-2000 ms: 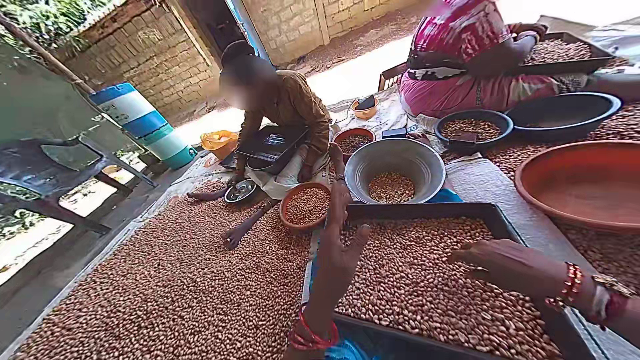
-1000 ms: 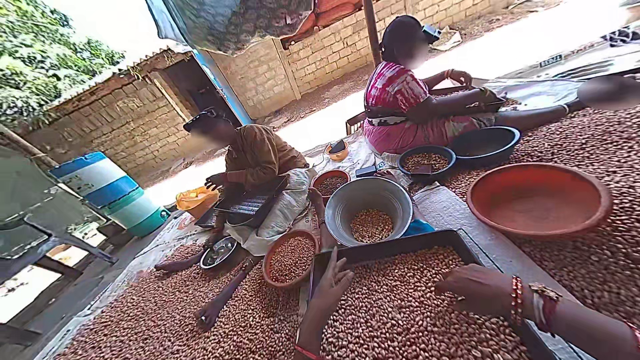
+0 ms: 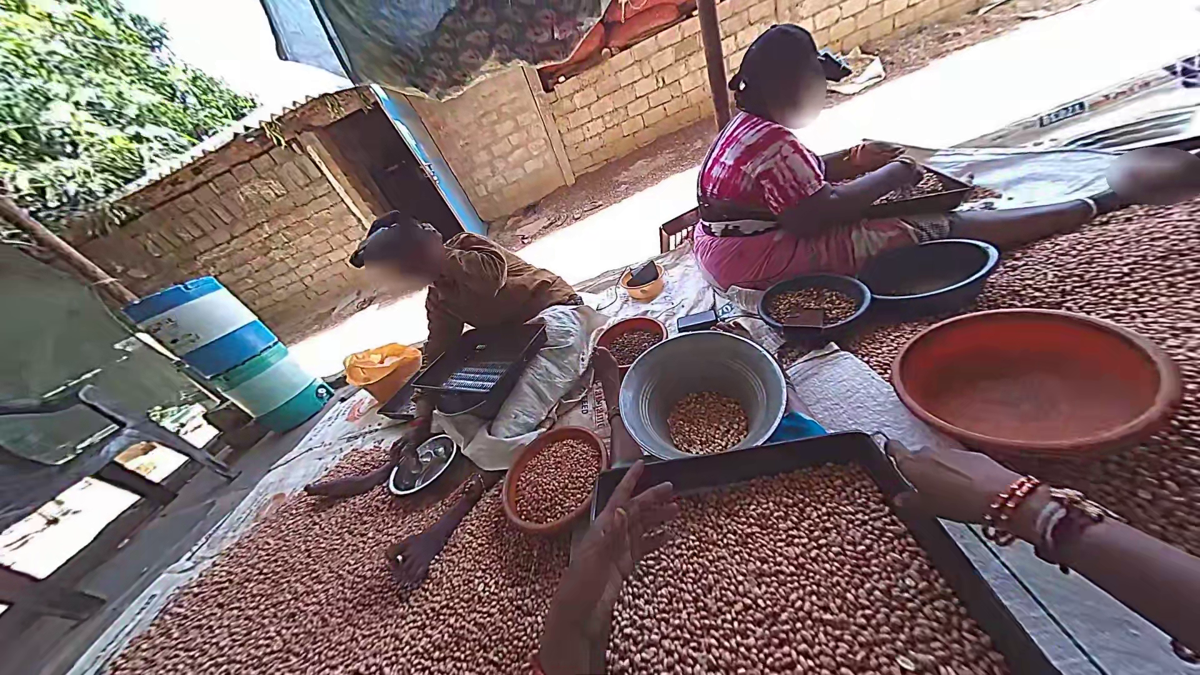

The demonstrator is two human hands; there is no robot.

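A large black tray (image 3: 947,553) holds a layer of reddish-brown nuts or beans (image 3: 787,553). My left hand (image 3: 623,525) is at the tray's left edge, fingers spread, with nothing seen in it. At the tray's far right corner is my right hand (image 3: 947,478), its fingertips by the rim; whether they grip it is hard to tell. Beads circle my right wrist. Just beyond the tray stands a grey metal tub (image 3: 642,394) with some of the nuts at its bottom. An orange bowl (image 3: 511,487) filled with nuts sits to the left.
Nuts (image 3: 309,572) cover the ground sheet on both sides. A wide red-brown basin (image 3: 1031,375) and a dark basin (image 3: 984,272) lie at right. Two people sit beyond: one with a dark crate (image 3: 478,375) and steel bowl (image 3: 422,466), another with a tray (image 3: 947,199).
My right hand has moved from over the nuts to the tray's far right corner. The view has tilted up. The person at left has lowered a hand towards the steel bowl.
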